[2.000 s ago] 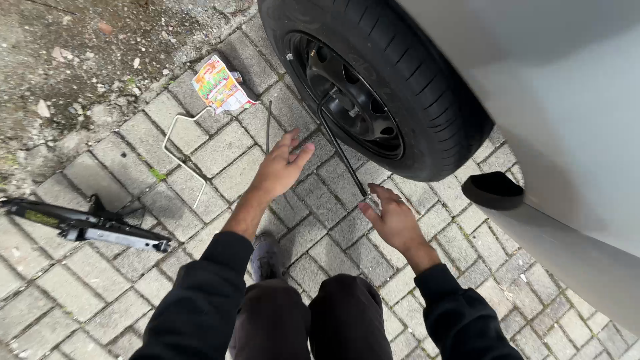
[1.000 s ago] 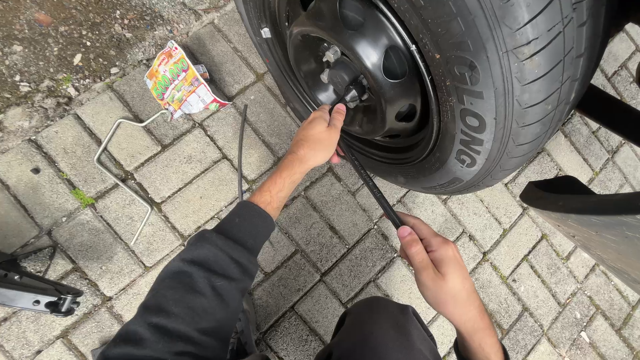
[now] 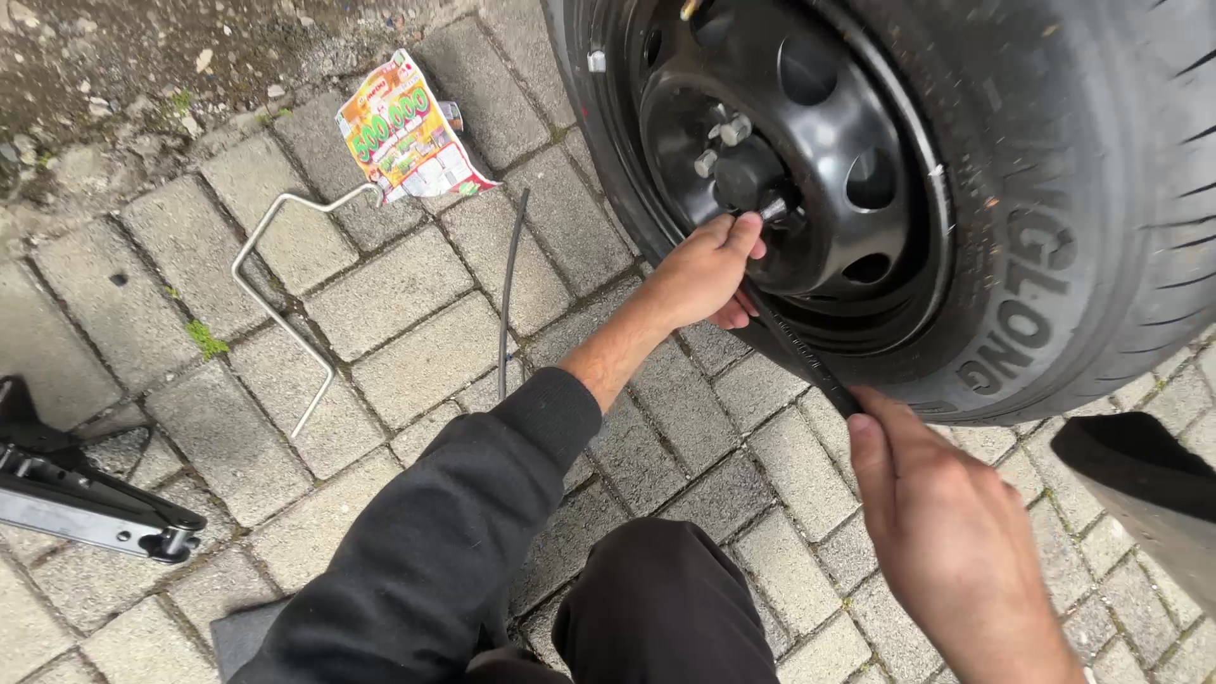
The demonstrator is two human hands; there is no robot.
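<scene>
A black lug wrench (image 3: 803,351) slants from the wheel hub down to the right. My left hand (image 3: 708,271) grips its upper end close to a wheel bolt, and the fingers hide part of the wrench head. My right hand (image 3: 940,503) is closed around the lower end of the handle. The black steel rim (image 3: 845,114) has several silver bolts (image 3: 733,130) around a dark centre cap (image 3: 746,171). Around the rim is the black tire (image 3: 1035,209), with raised lettering on its sidewall.
A bent metal rod (image 3: 275,309) lies on the pavers at left, touching a colourful printed leaflet (image 3: 404,133). Nearer the wheel is a thin dark rod (image 3: 511,285). A scissor jack (image 3: 104,503) lies at the left edge, and a dark car body part (image 3: 1140,456) at right.
My left hand has moved from beside the wrench onto its upper end at the hub. The right hand still holds the handle. The view has come closer to the wheel.
</scene>
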